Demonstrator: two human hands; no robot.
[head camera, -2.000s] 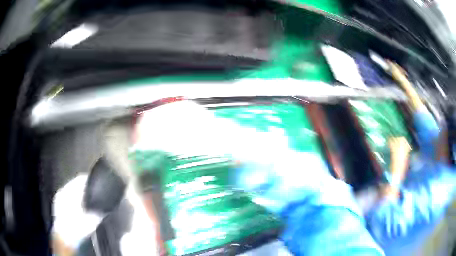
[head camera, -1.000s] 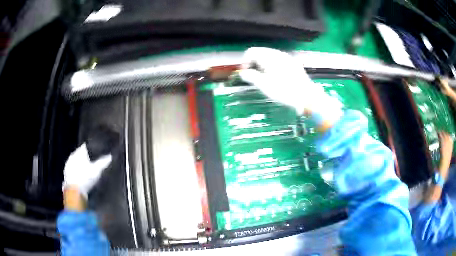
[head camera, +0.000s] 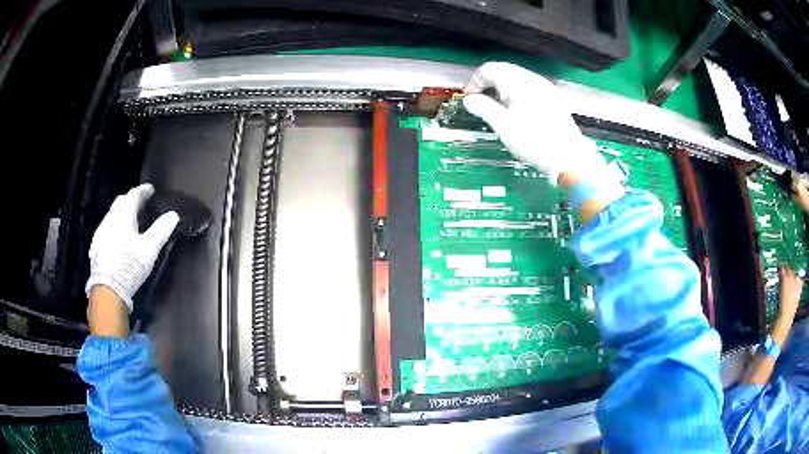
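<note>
A large green circuit board (head camera: 497, 266) lies in a black carrier with reddish-brown side bars (head camera: 381, 195) on the conveyor. My right hand (head camera: 532, 115), in a white glove, is at the board's far left corner, fingertips together on a small yellowish-green piece at the carrier's far edge; what the piece is cannot be told. My left hand (head camera: 129, 244), in a white glove, is at the left over the dark metal bed, thumb and fingers around the near side of a black rounded item (head camera: 184, 215).
The chain rail (head camera: 257, 97) runs along the far side. A smooth rod and a threaded shaft (head camera: 264, 248) cross the bed left of the carrier. Another person's hands (head camera: 788, 293) work on a second board at the right. A black foam tray (head camera: 497, 27) sits on the shelf.
The carrier and board appear farther right than a second ago as the view shifted. My right hand remains at the board's far left corner. My left hand still has the black item.
</note>
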